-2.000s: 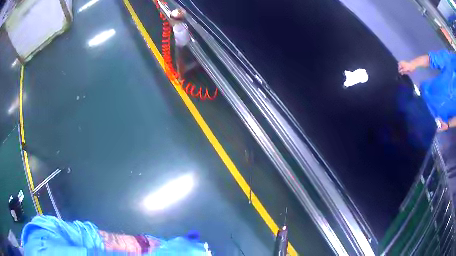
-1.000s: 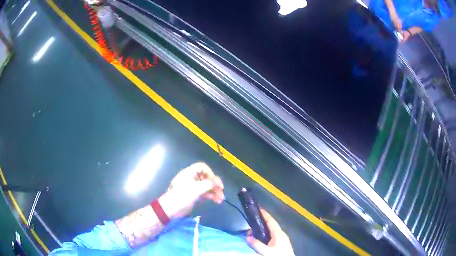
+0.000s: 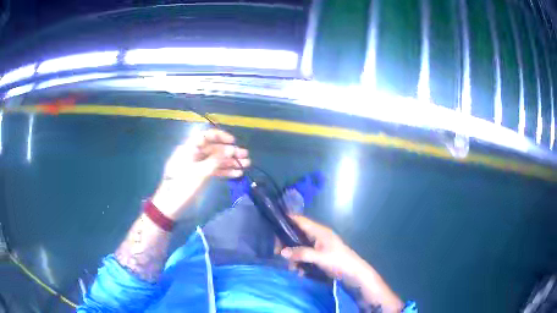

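Observation:
My right hand (image 3: 314, 244) is wrapped around the black electric screwdriver (image 3: 275, 214), low in the middle of the view. The screwdriver tilts up and to the left, with its thin bit pointing at my left hand. My left hand (image 3: 214, 156), with a dark red wristband, is held just past the screwdriver's tip with its fingers pinched together near the bit. Any small piece between these fingertips is too blurred to tell. A thin dark cord loops beside the screwdriver.
The bright conveyor side rail (image 3: 366, 101) runs across the top, with metal rollers (image 3: 424, 55) behind it at the upper right. The dark panel (image 3: 214, 27) lies at the upper left. A yellow floor line (image 3: 293, 126) runs below the rail. The blurred red coil (image 3: 58, 105) is far left.
The view has turned right and further down, so the rail now runs nearly level. Both hands and the screwdriver are higher in view, and the left hand is closer to the bit. The other person has left view.

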